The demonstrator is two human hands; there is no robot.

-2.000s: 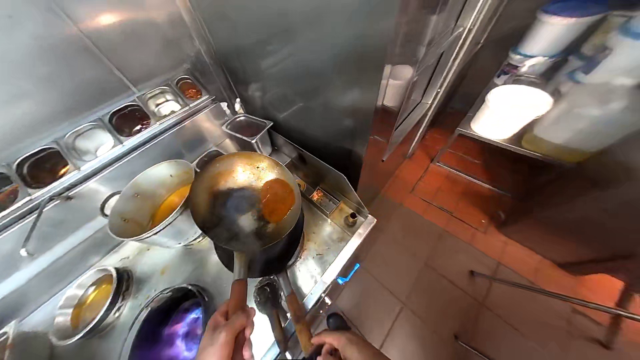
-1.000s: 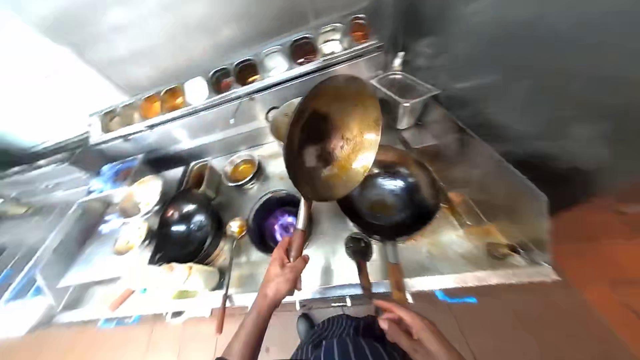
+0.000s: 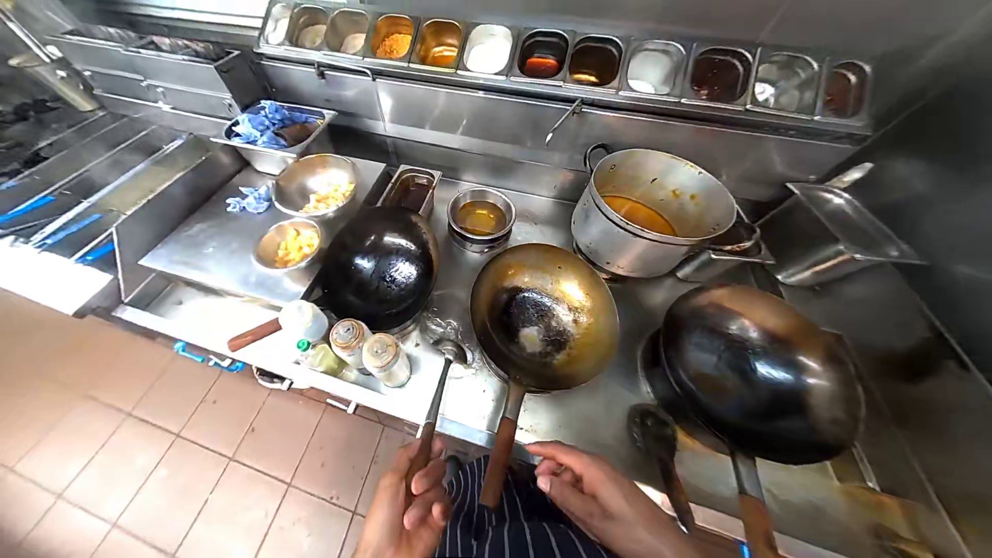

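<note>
My left hand (image 3: 411,496) is around the wooden handle of a metal ladle (image 3: 440,380), whose bowl rests on the steel cooktop. My right hand (image 3: 585,488) holds nothing; its fingers are apart, just right of the wooden handle of a wok (image 3: 542,318). That wok sits upright on the middle burner, its inside browned, with a dark patch at the bottom. At the right, a black wok (image 3: 763,372) lies with its underside up over another pan. A dark utensil (image 3: 653,434) with a wooden handle lies beside it.
Behind stand a large pot of orange liquid (image 3: 659,209) and a small bowl of yellow liquid (image 3: 480,217). An overturned black wok (image 3: 380,267), shaker jars (image 3: 386,359) and bowls of chopped food (image 3: 288,244) are at the left. Seasoning tins (image 3: 488,48) line the back ledge.
The wok that my left hand held up by its handle is down on the middle burner. My left hand is now on the ladle. The view has swung left.
</note>
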